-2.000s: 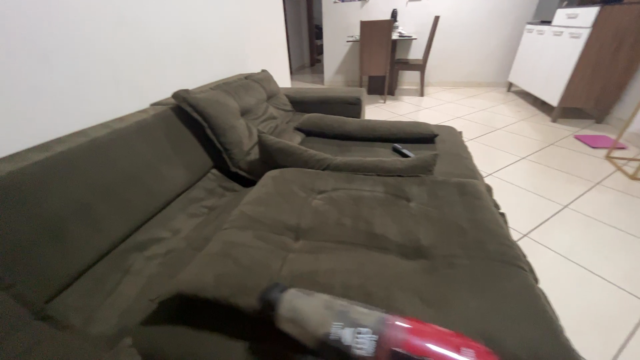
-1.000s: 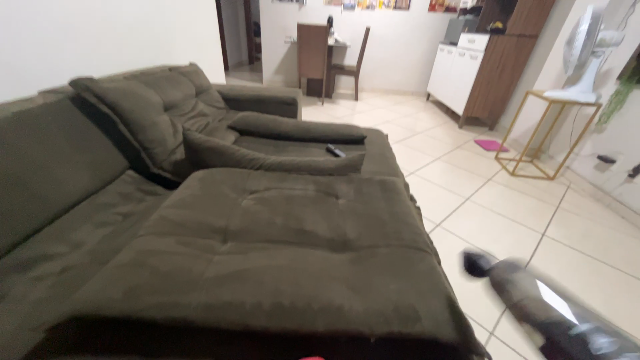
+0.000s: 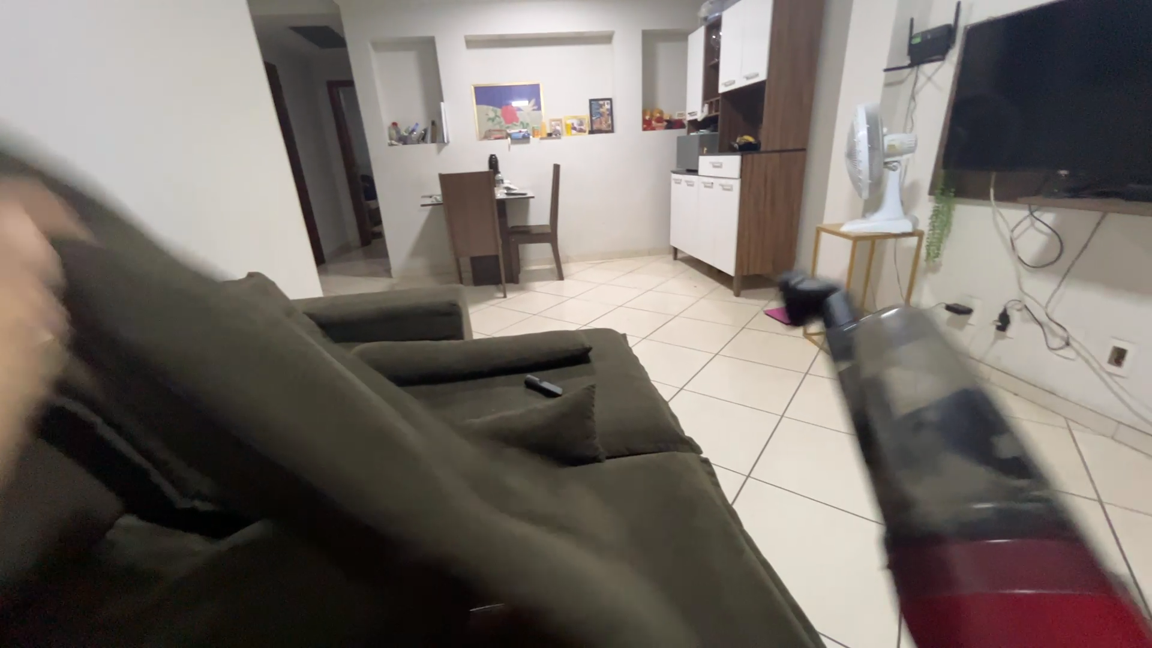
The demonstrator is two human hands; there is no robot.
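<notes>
My left hand (image 3: 27, 315), blurred at the left edge, is at the raised edge of a dark green sofa cushion (image 3: 360, 432), which slants across the lower left of the view. The hand appears closed on its fabric. A handheld vacuum cleaner (image 3: 954, 450) with a red body, a clear dust container and a dark nozzle points up and away over the tiled floor at the right. My right hand is out of the frame, so its hold on the vacuum is hidden. A remote control (image 3: 544, 386) lies on the far sofa seat (image 3: 621, 378).
Beyond the sofa stand a dining table with brown chairs (image 3: 470, 216) and a white and wood cabinet (image 3: 738, 216). On the right, a white fan (image 3: 877, 171) rests on a gold-framed stand (image 3: 868, 236), near a wall-mounted television (image 3: 1062, 99) and hanging cables (image 3: 1044, 315).
My left hand has come into view, and the near sofa cushion is now lifted and tilted. The vacuum has moved right, off the cushion where it showed two seconds ago. The view has turned right.
</notes>
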